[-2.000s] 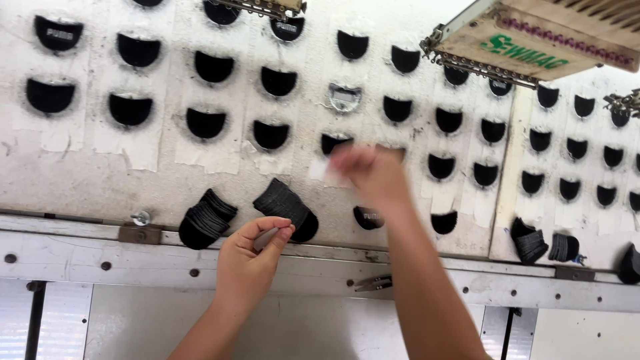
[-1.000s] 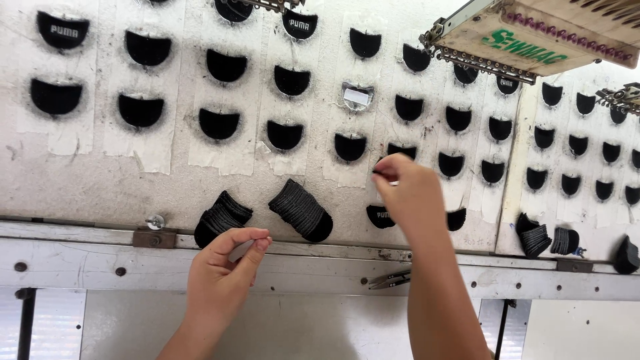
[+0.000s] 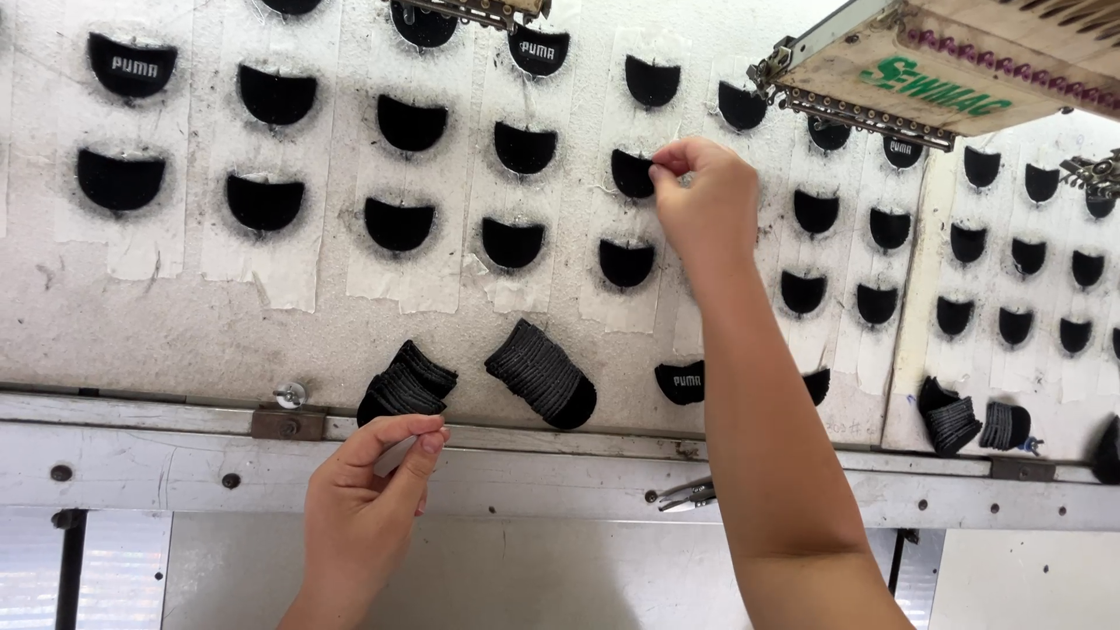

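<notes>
My right hand (image 3: 707, 197) pinches the right edge of a black half-round fabric patch (image 3: 633, 175), which lies over one of the taped places on the white board. With thumb and fingertips together, my left hand (image 3: 376, 499) is just below a fanned stack of black patches (image 3: 407, 381); whether something small is between its fingertips cannot be told. A second fanned stack (image 3: 542, 372) lies to its right. Near my right forearm sits a patch with white PUMA lettering (image 3: 681, 382). Another patch (image 3: 818, 385) is partly hidden behind the forearm.
Rows of black patches (image 3: 276, 94) cover the board. A Sewmac embroidery machine head (image 3: 954, 70) overhangs the upper right. Metal thread snips (image 3: 689, 495) lie on the metal rail (image 3: 542, 477), partly behind my forearm. A wing screw (image 3: 290, 395) stands at the board's edge. More stacks (image 3: 949, 416) lie at right.
My right hand has moved up the board to the place where a pale rectangle showed before; a black patch now covers it. My left hand stays near the left stack.
</notes>
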